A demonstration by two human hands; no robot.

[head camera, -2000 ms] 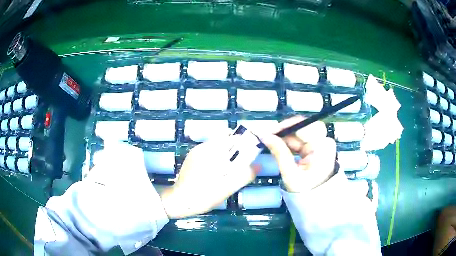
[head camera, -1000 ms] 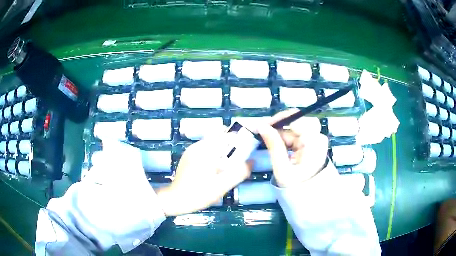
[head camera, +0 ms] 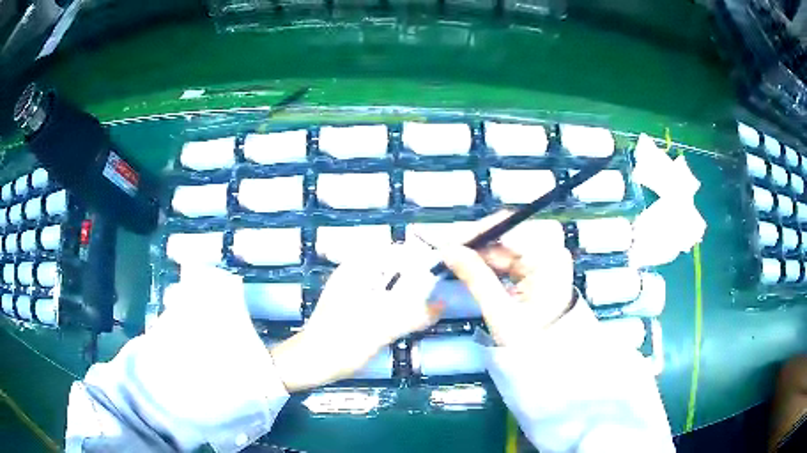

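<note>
My left hand point(head camera: 345, 314) holds a white unit point(head camera: 409, 270) over the middle of the clear blister tray point(head camera: 310, 212). A small dark slot shows in the unit's face; glare blurs its edges. My right hand point(head camera: 522, 274) holds a long thin black tool point(head camera: 540, 203) like a pen, its far end pointing up and right, its lower end at the unit. Whether the tip touches the unit cannot be told. Rows of white units point(head camera: 352, 142) fill the tray's pockets around my hands; some are hidden under my hands and sleeves.
A black heat gun point(head camera: 88, 159) with a red switch stands at the left. Crumpled white paper point(head camera: 668, 203) lies right of the tray. More trays of white units stand at the far left point(head camera: 31, 248) and far right point(head camera: 777, 203). A person's arm point(head camera: 792, 403) shows at the lower right.
The unit has turned in my left hand, and the dark end piece seen before no longer shows clearly. The black tool's lower end has moved slightly left and down. The tray appears slightly lower in view.
</note>
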